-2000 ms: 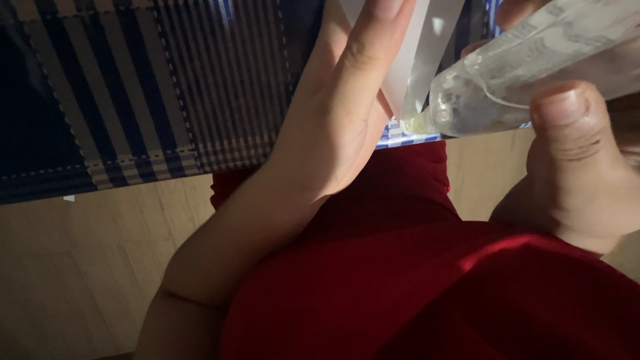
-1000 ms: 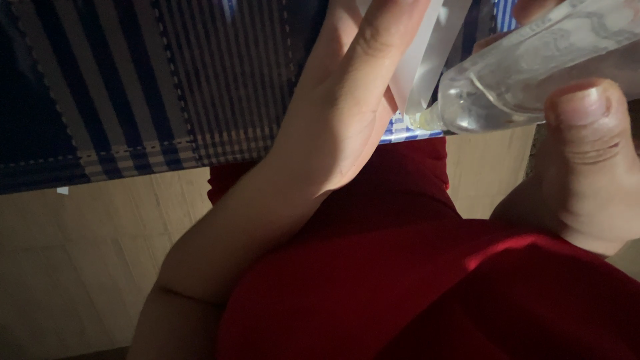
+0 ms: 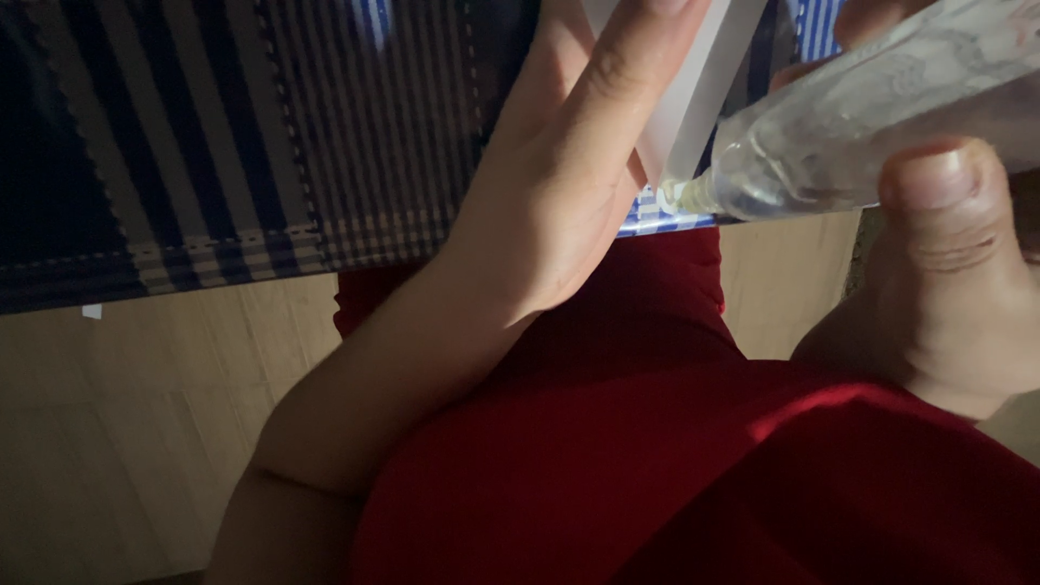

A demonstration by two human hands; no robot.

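Note:
My right hand (image 3: 934, 236) is closed round a clear plastic bottle (image 3: 821, 146) with a narrow nozzle, its thumb on the near side. The bottle lies tilted, its nozzle pointing left and slightly down at the lower end of a folded white strip (image 3: 699, 89), perhaps paper. My left hand (image 3: 569, 162) is at the strip's left side, thumb raised along it; its fingertips are cut off by the top edge or hidden, so its hold on the strip cannot be told.
A blue checked tablecloth (image 3: 374, 146) covers the table, whose near edge runs just below the nozzle. Below are my red clothing (image 3: 569, 455) and a light tiled or plank floor (image 3: 162, 390), with a small white scrap (image 3: 92, 311) on it.

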